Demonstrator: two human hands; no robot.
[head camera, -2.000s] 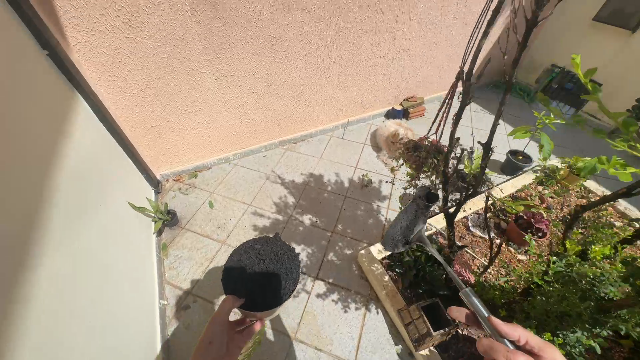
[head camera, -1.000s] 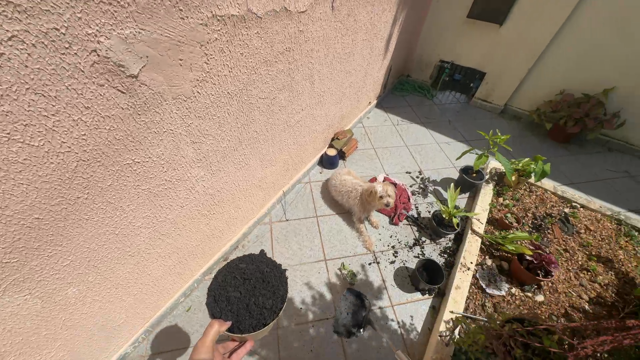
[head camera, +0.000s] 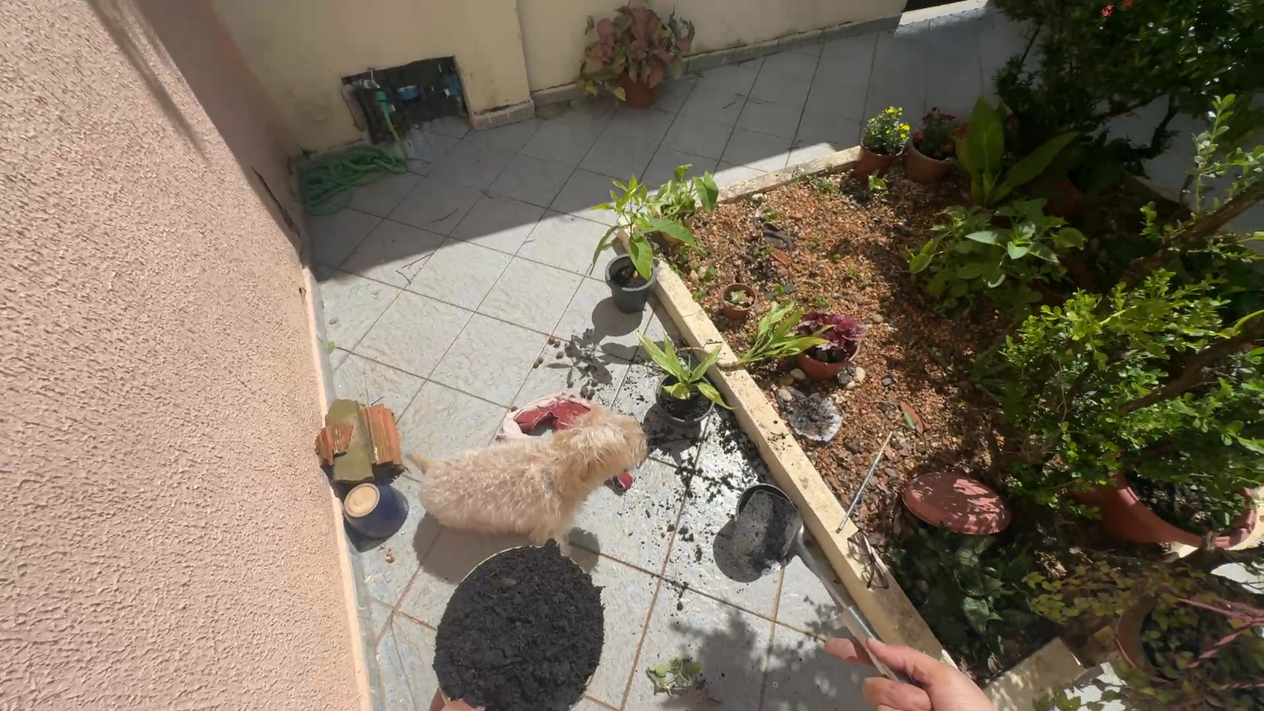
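At the bottom edge, only the fingertips of my left hand (head camera: 456, 703) show, against a round pot (head camera: 519, 632) full of dark soil; most of that hand is hidden or cut off. My right hand (head camera: 913, 679) grips the metal handle of a garden trowel (head camera: 839, 588), whose blade end lies by a dark pot (head camera: 766, 525) on the tiles; whether they touch I cannot tell. A curly-haired dog (head camera: 528, 479) stands just beyond the soil pot, over a red cloth (head camera: 549, 413). Behind the dark pot is a potted leafy plant (head camera: 683, 395) with spilled soil around it.
A rough pink wall (head camera: 168, 395) runs along the left, with a blue pot (head camera: 375, 511) and brick pieces (head camera: 383, 434) at its foot. The bed's raised edging (head camera: 790, 459) crosses on the right. Farther off are another potted plant (head camera: 630, 281) and a green hose (head camera: 351, 180).
The view has swung right and onward along the wall. The dog, lying down one second ago, is now up with its head turned right. My right hand and the trowel are back in view.
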